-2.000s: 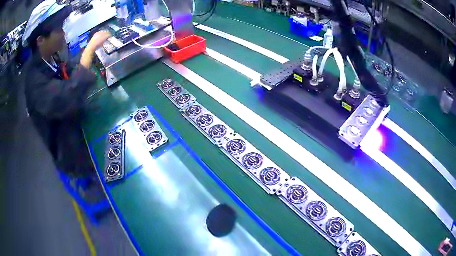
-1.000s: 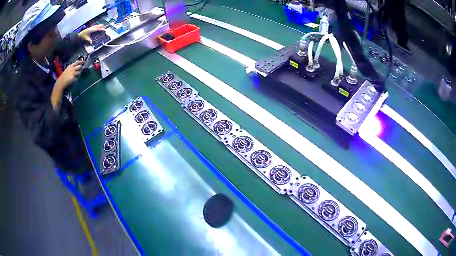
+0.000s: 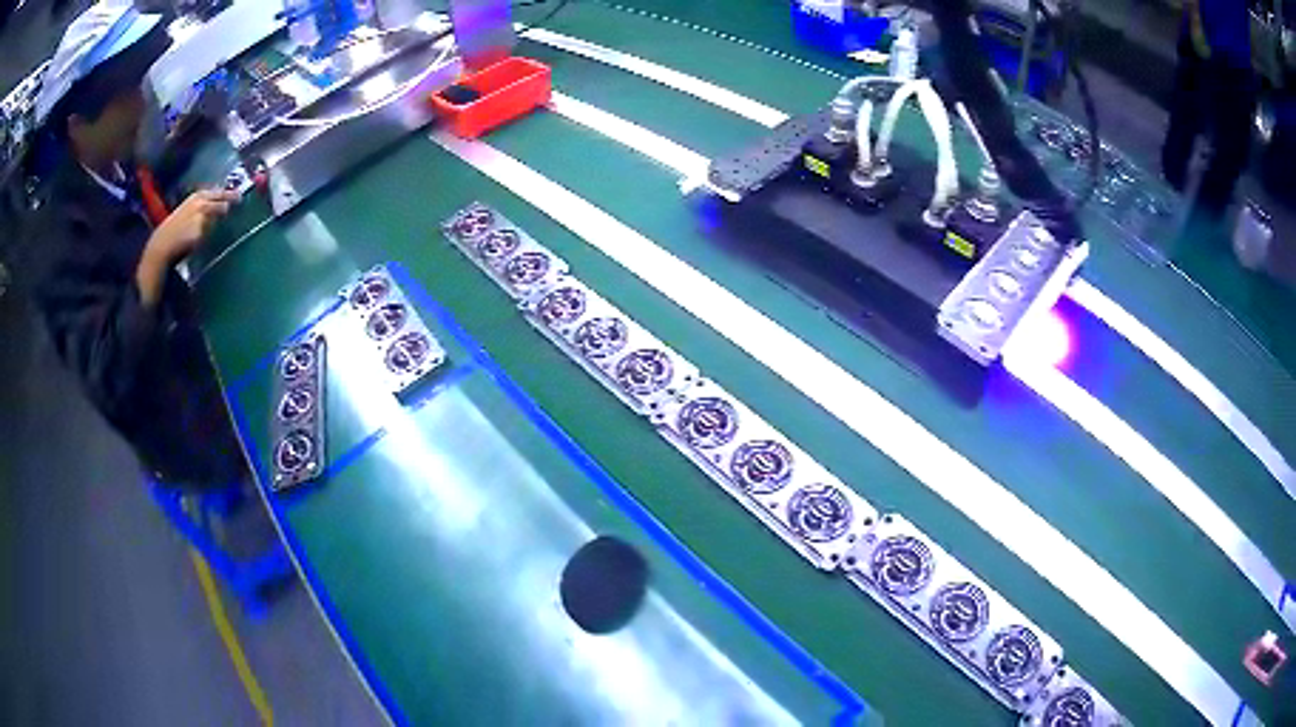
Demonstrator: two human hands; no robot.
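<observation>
Neither of my hands is in the picture. Several silver three-lens panels [image 3: 762, 466] lie end to end in a diagonal row on the green conveyor belt. Two more three-lens panels lie apart at the left, on the bench inside blue tape: one [image 3: 387, 324] by the belt side, one [image 3: 297, 405] near the bench's outer edge. A flat black round pad [image 3: 604, 584] lies on the glossy bench near me.
A black lamp unit [image 3: 867, 213] with white hoses stands over the belt; a panel [image 3: 1012, 288] is at its end beside a purple-white glow. A red bin [image 3: 492, 97] stands near a seated worker [image 3: 121, 284] at the left. A small pink framed piece [image 3: 1264, 656] is at the lower right.
The view has shifted slightly. The panels in the row have moved a little down and right relative to the bench. The seated worker's hands have changed position.
</observation>
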